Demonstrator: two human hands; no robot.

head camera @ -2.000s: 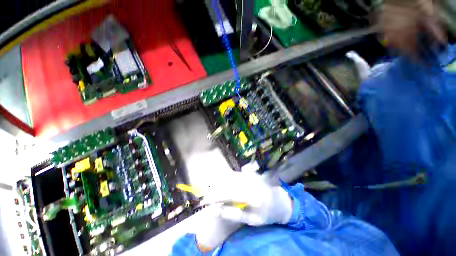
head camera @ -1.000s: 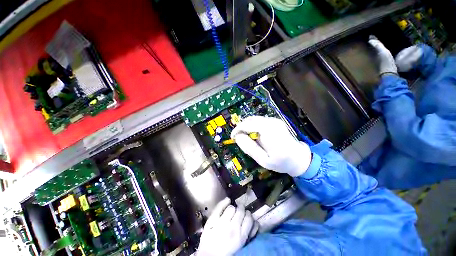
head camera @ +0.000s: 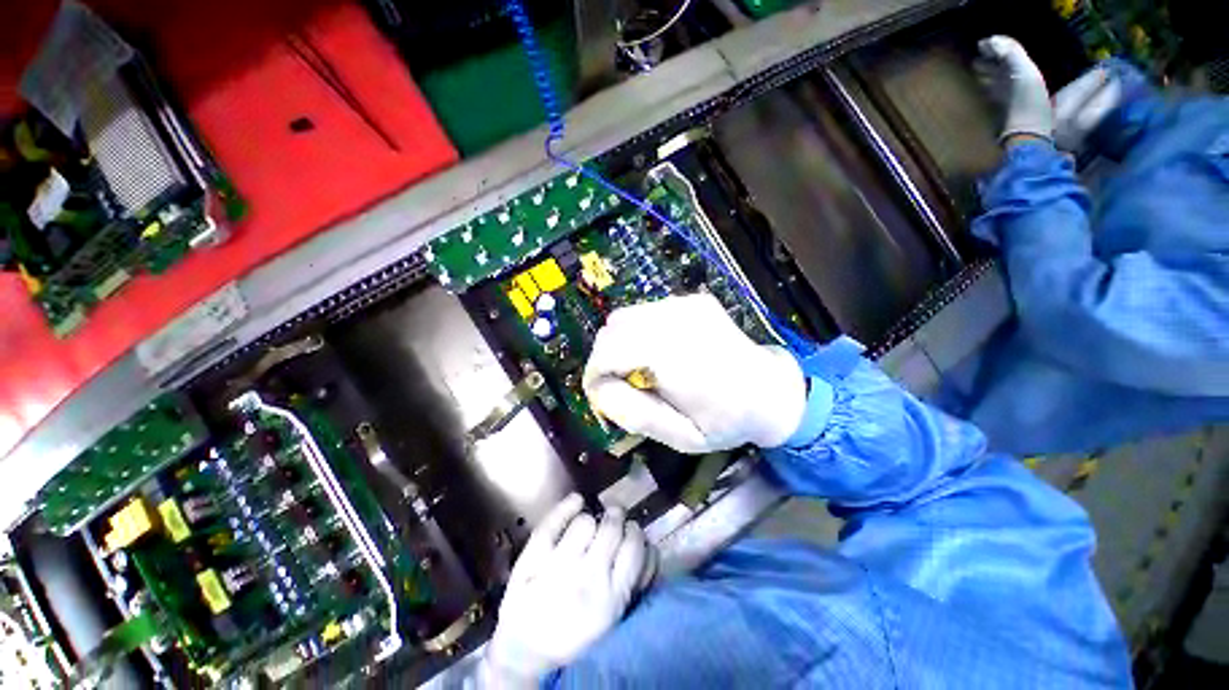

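Observation:
A green circuit board (head camera: 634, 263) with yellow film capacitors (head camera: 537, 283) lies in a dark carrier on the line. A plain green side board with rows of pale spots (head camera: 519, 232) runs along its far edge. My right hand (head camera: 694, 375), white-gloved, is over the board's near half with its fingers closed around a thin yellow pointer stick (head camera: 639, 380); the hand hides the parts under it and most of the stick. My left hand (head camera: 566, 586), white-gloved, rests at the carrier's near edge, fingers slightly bent, with nothing visible in it.
A second board (head camera: 256, 526) lies in a carrier at the lower left. A board with a silver heatsink (head camera: 115, 155) and a thin dark V-shaped tool (head camera: 340, 89) are on the red mat (head camera: 270, 189). A blue cord (head camera: 634, 200) crosses the line. Another person's gloved hands (head camera: 1018, 92) are at the upper right.
From two seconds ago, my hands have separated, and my right hand has moved over the board with the stick. Since one second ago, it has shifted slightly toward the board's near side. The view has shifted.

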